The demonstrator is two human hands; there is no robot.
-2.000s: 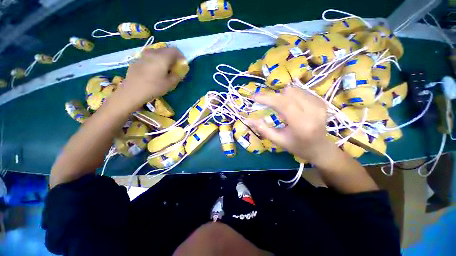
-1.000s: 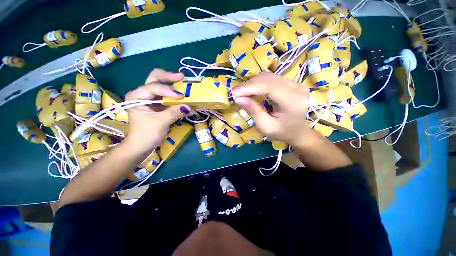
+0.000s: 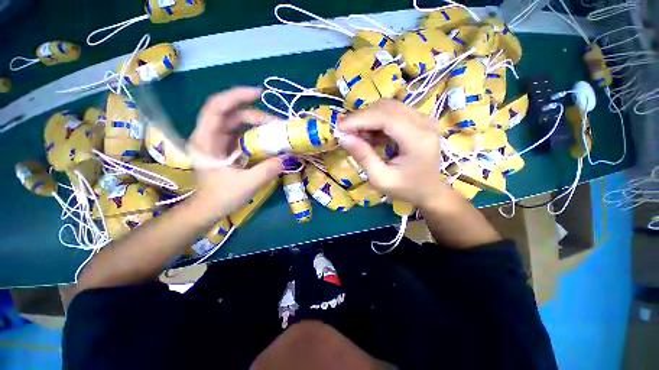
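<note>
A yellow unit point(image 3: 285, 138) with blue tape strips and a white label is held level above the heap. My left hand point(image 3: 230, 141) holds its left end, thumb below and fingers raised behind, with a white cord at that end. My right hand point(image 3: 396, 148) pinches at its right end with thumb and fingertips; a small pale thing shows between them, too small to name. Heaped yellow units point(image 3: 466, 97) with tangled white cords lie to the right, and another heap point(image 3: 69, 144) lies to the left.
A pale rail point(image 3: 238, 49) crosses the green bench point(image 3: 289, 244). Spaced yellow units point(image 3: 173, 7) lie beyond it. A black socket block point(image 3: 540, 101) and a white round plug point(image 3: 582, 96) are at the right. White cords point(image 3: 629, 94) hang at far right. Cardboard boxes are below the bench.
Two seconds ago my hands were apart, the left near the rail. They then came together on the yellow unit. Since one second ago the unit has turned, showing its white label, and my left fingers have lifted.
</note>
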